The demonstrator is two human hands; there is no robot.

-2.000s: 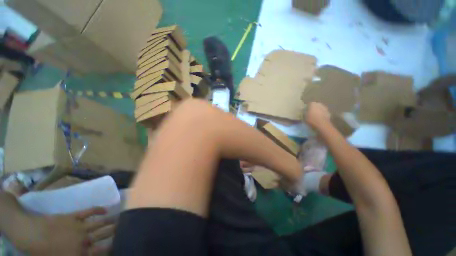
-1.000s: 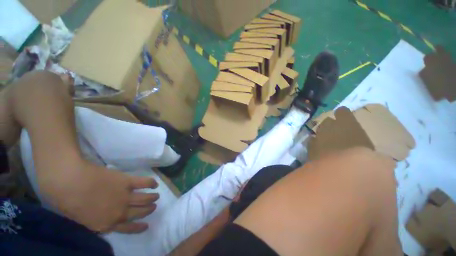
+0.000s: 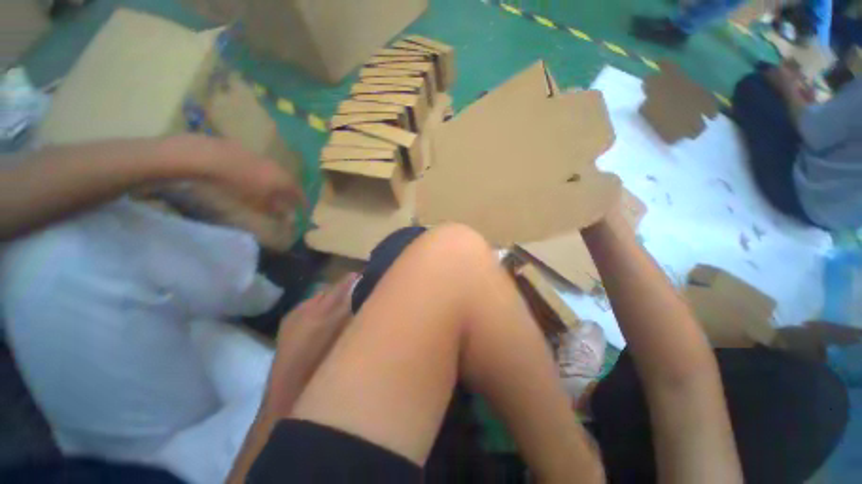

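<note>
My right hand (image 3: 608, 210) is raised at right of centre, gripping the near right edge of a flat brown box blank (image 3: 515, 156) with notched edges. The blank is tilted up above the floor. My left hand (image 3: 331, 301) is low at left of centre beside my bent knee, blurred and partly hidden by the knee. I cannot tell whether it holds anything. Beyond the knee, a stack of nested boxes (image 3: 378, 118) runs away in a zigzag row. Another flat brown piece (image 3: 562, 257) lies below the held blank.
A neighbour's bare arm (image 3: 161, 180) reaches in from the left, near a large carton (image 3: 128, 80). Another carton (image 3: 326, 28) stands at the top. A white ground sheet (image 3: 695, 203) bears brown pieces and scraps at right. Another person (image 3: 827, 142) sits at far right.
My right hand is back in view and has lifted a blank. The view has swung right, the stack moving left in the picture. The neighbour's arm has moved up and across the carton.
</note>
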